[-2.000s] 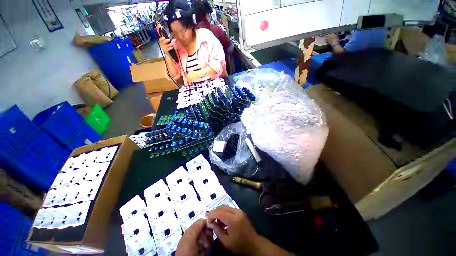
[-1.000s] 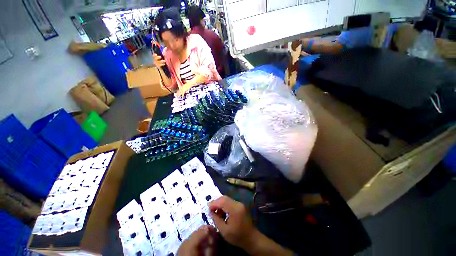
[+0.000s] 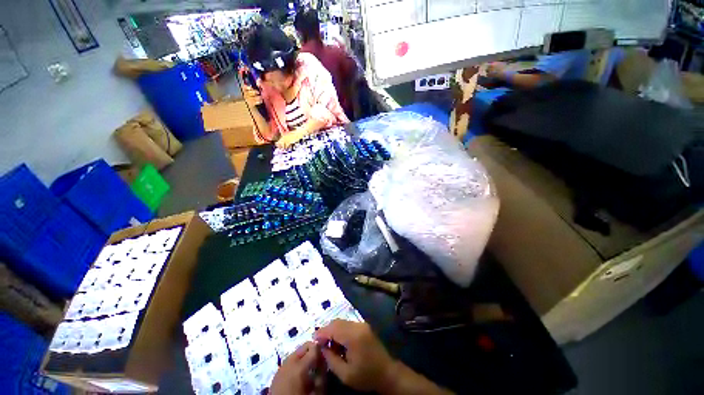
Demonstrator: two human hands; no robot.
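Observation:
White plastic housings with dark centres lie in a grid on the black table in front of me. My left hand is over the near right part of the grid, partly cut off by the bottom edge, its fingers curled. My right hand touches it from the right, thumb and fingertips pinched together. Something small and dark shows between the fingers, too small to name. The fingers hide the left hand's contents.
A brown carton of housings stands left. Circuit boards lie beyond the grid. A small clear bag, a large bag and a yellow-brown handled tool lie right. A person sits opposite.
My hands were slightly apart a second ago and are now together again over the near right housings. The person opposite has lowered their head. The camera view has shifted slightly.

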